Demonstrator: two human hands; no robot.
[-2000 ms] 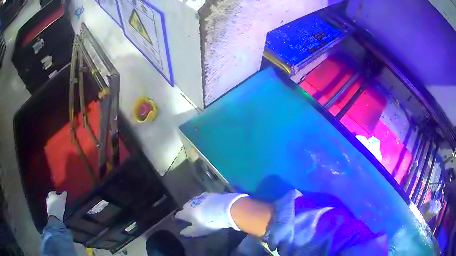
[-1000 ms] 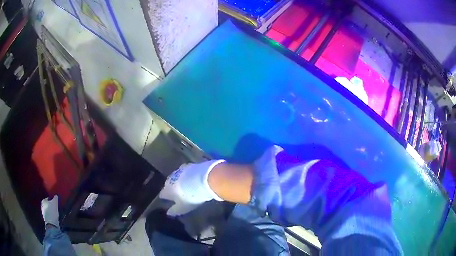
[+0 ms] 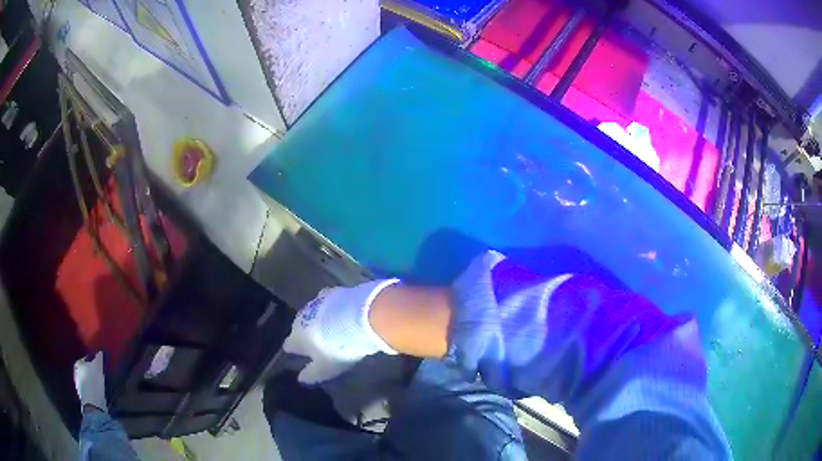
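Note:
A black bin [image 3: 194,351] with white labels on its side stands at the lower left. A flat bright red area [image 3: 99,279] shows inside it. A tubular metal frame [image 3: 126,198] stands in the bin at its machine side. My left hand [image 3: 90,382], in a white glove, is at the bin's near left rim, with the fingertips at the edge; its grip is too small to tell. My right hand [image 3: 338,329], gloved, is over my lap at the bin's right corner. Its fingers point down-left and are partly hidden, so I cannot tell if it touches the bin.
A teal tabletop [image 3: 379,153] lies to the right, under my right sleeve. A lit pink-red machine bay [image 3: 613,81] is behind it. A red and yellow emergency stop button [image 3: 192,163] is on the white surface beside the bin. Another black bin [image 3: 27,117] is at the far left.
The view has turned, so the bin, button and tabletop now sit further left and higher. My right hand has shifted slightly left in the picture. My left hand stays at the bin's rim.

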